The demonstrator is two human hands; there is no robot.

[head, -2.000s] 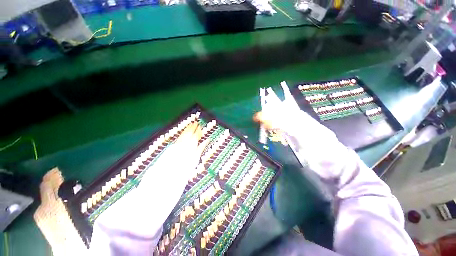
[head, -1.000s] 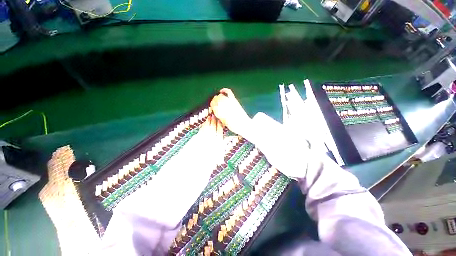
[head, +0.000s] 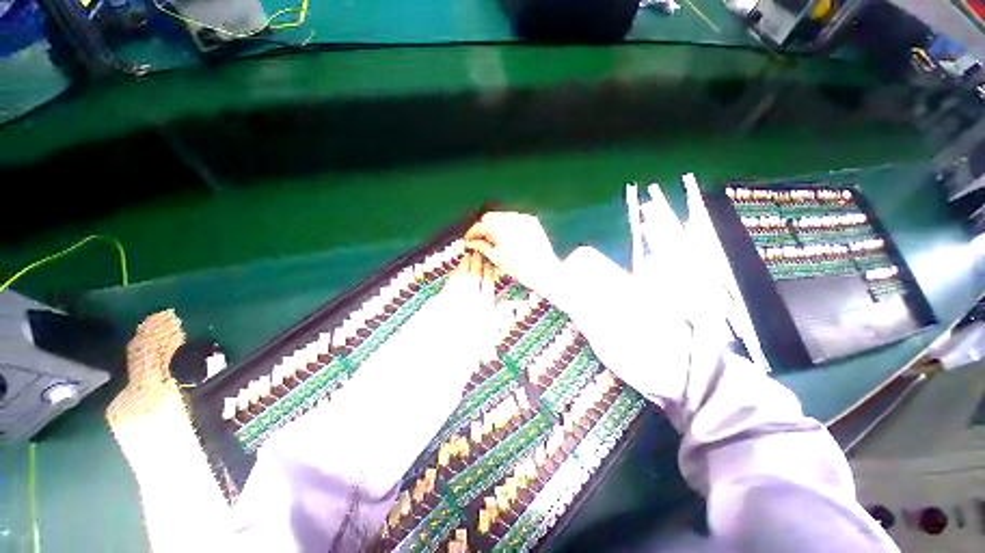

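A black tray holds rows of green circuit boards with dark parts and small pale tabs sticking up. My left hand and my right hand meet at the far corner of the tray, over the end of the back rows. The fingertips of both hands are close together and overexposed. Whatever lies between them is too small and blurred to tell. My left sleeve and forearm cover the middle of the tray.
White strips lie fanned to the right. A second black tray with boards stands beyond them. Tan sheets and a small round black thing lie left of the tray. A pale box stands at far left.
My right hand has moved from beside the white strips to my left hand at the tray's far corner. The view has shifted, so the trays sit further right in it.
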